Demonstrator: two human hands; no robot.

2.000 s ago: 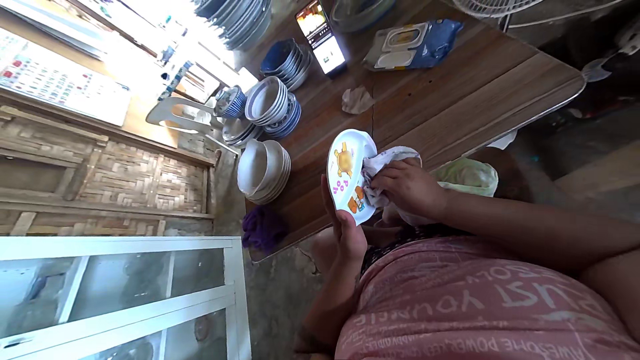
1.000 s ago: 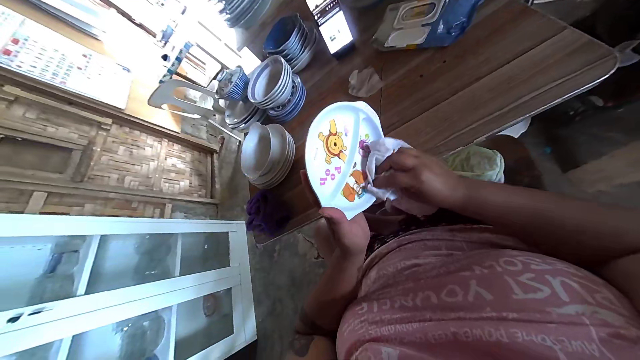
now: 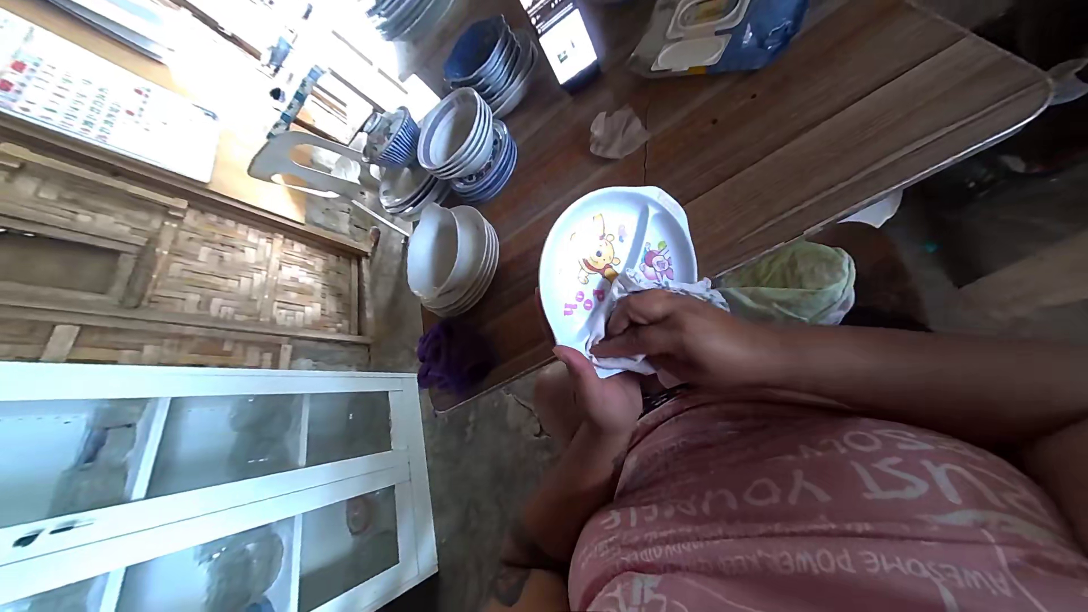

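A white divided plate [image 3: 565,251] with a cartoon bear print is tilted toward the camera above the table's near edge. My left hand [image 3: 602,395] grips its lower rim, the thumb on the front and the other fingers hidden behind. My right hand [image 3: 680,336] holds a crumpled white cloth [image 3: 623,293] pressed on the lower part of the plate, covering some of the print.
On the wooden table [image 3: 790,144] stand stacked white bowls [image 3: 455,259], patterned bowls [image 3: 459,136], dark blue bowls [image 3: 489,59], a phone [image 3: 568,42], a wipes pack [image 3: 718,38] and crumpled tissue [image 3: 618,133]. A purple mesh [image 3: 450,357] is at its corner, a white glazed cabinet [image 3: 408,476] lower left.
The cloth in my right hand has moved from the plate's right side to its lower part. The plate's tilt has changed, my left hand still holding its rim.
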